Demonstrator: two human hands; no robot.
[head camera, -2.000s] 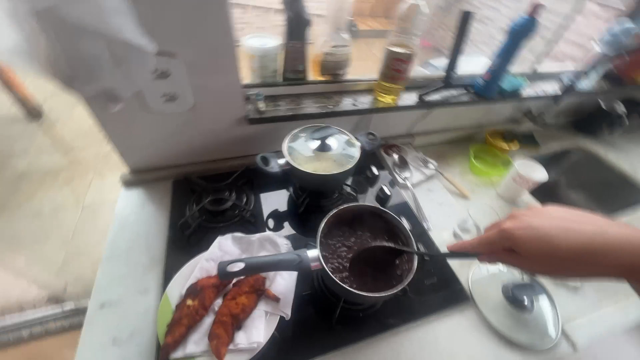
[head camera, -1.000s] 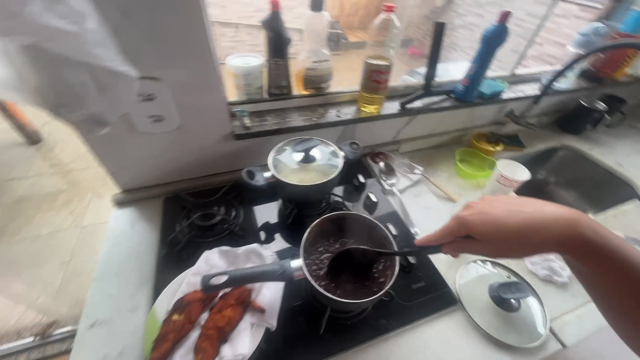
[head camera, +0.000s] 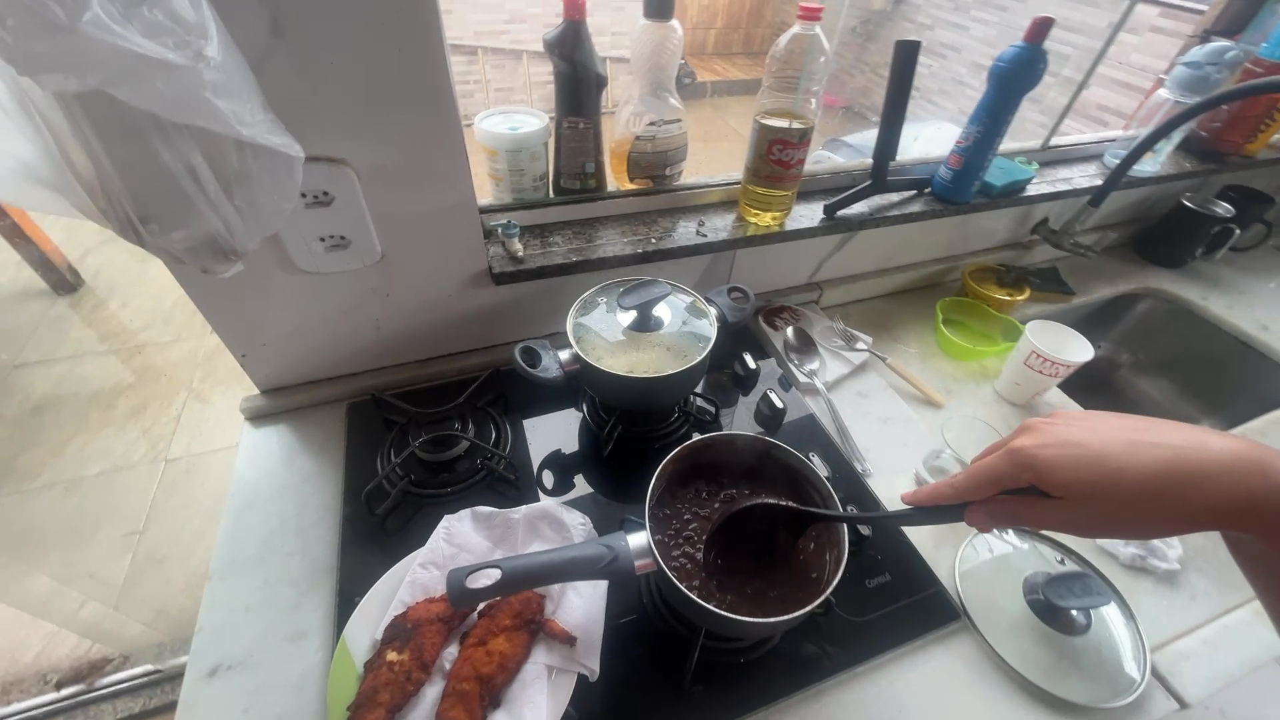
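Note:
My right hand grips the handle of a black ladle, whose bowl rests in dark beans and liquid inside a saucepan. The saucepan stands on the front burner of the black glass cooktop, its grey handle pointing left over a plate. On that plate, browned fried pieces lie on white paper. Behind the saucepan, a two-handled pot is covered by a glass lid. Another glass lid lies on the counter below my right hand. My left hand is not visible.
A spoon and a fork lie right of the cooktop. Beyond them are a green bowl, a white cup and the sink. An oil bottle and other bottles line the windowsill. An unused burner sits at left.
The ladle bowl has shifted within the saucepan, with my right hand still holding its handle. The pots, plate and loose lid stay in place.

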